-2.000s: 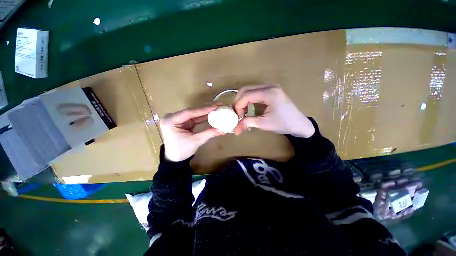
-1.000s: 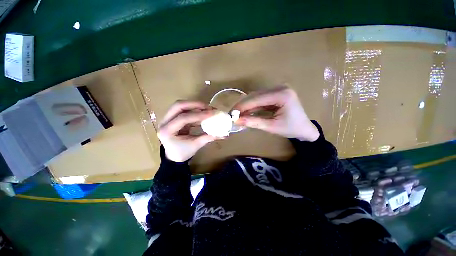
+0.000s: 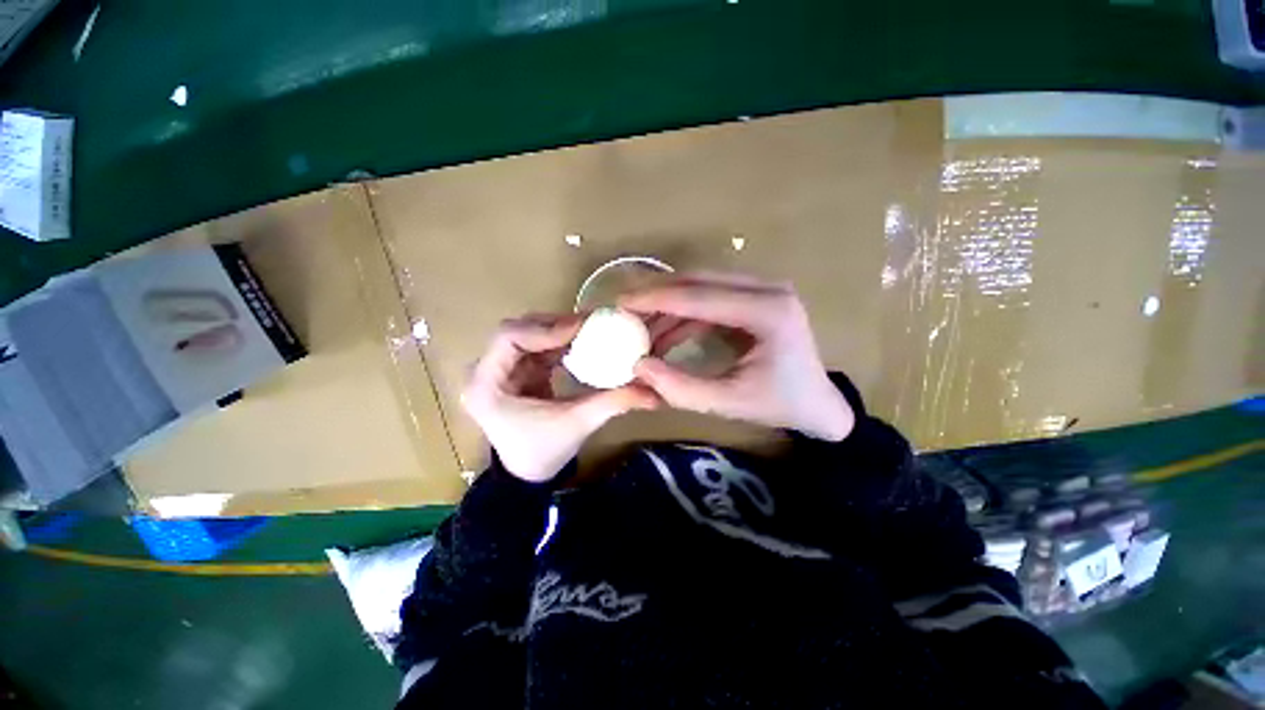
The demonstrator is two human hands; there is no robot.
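A cream-white, egg-like ball (image 3: 608,348) sits between the fingertips of both my hands, above the cardboard sheet (image 3: 486,194). My left hand (image 3: 534,395) holds it from the left. My right hand (image 3: 749,347) has its thumb and fingertips on its right side. A round cup (image 3: 624,264) with a white rim stands just behind; my hands and the ball hide most of it. Small pale flakes (image 3: 738,243) lie on the cardboard near the cup.
An open box (image 3: 132,347) with a picture of two oblong items stands at left. A white box (image 3: 36,174) lies on the green belt (image 3: 458,83). A blue stool (image 3: 194,535), a white sack (image 3: 377,590) and wrapped goods (image 3: 1075,555) are below the bench.
The view has shifted, and the box on the belt now sits closer to the left edge. My right fingers have closed onto the ball. Another flake shows right of the cup.
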